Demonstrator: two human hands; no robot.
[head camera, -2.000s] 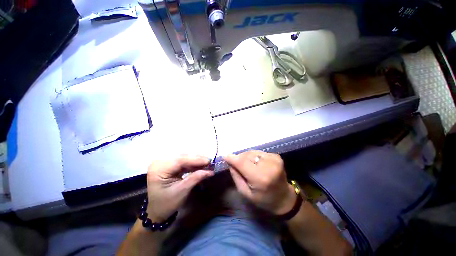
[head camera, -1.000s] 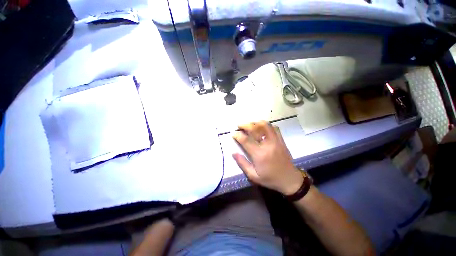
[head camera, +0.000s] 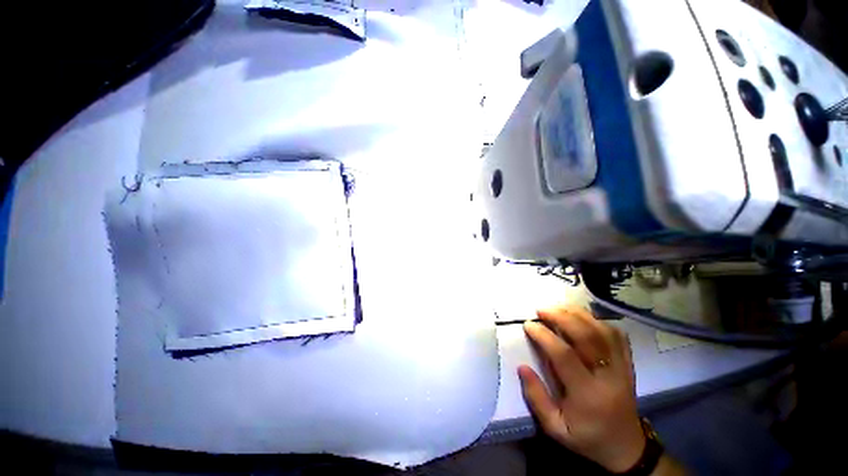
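A large pale fabric panel (head camera: 428, 372) lies backing side up on the machine table, with a rounded lower right corner and thin dark edges. A squarish pale pocket piece (head camera: 251, 256) with stitched edges and frayed dark threads lies on it. A narrow pale strip (head camera: 321, 17) with a dark edge shows at the top. My right hand (head camera: 586, 381) rests on the table just right of the panel, fingers slightly spread, holding nothing visible. My left hand is out of the picture.
The big white sewing machine head (head camera: 688, 121) with a blue stripe fills the upper right and hides the needle area. Dark cloth (head camera: 84, 65) is piled at the upper left. The table's front edge (head camera: 688, 395) runs along the lower right.
The view has shifted left and closer to the panel and machine head. My left hand has gone from the fabric's front edge out of view. My right hand left that edge and lies on the table.
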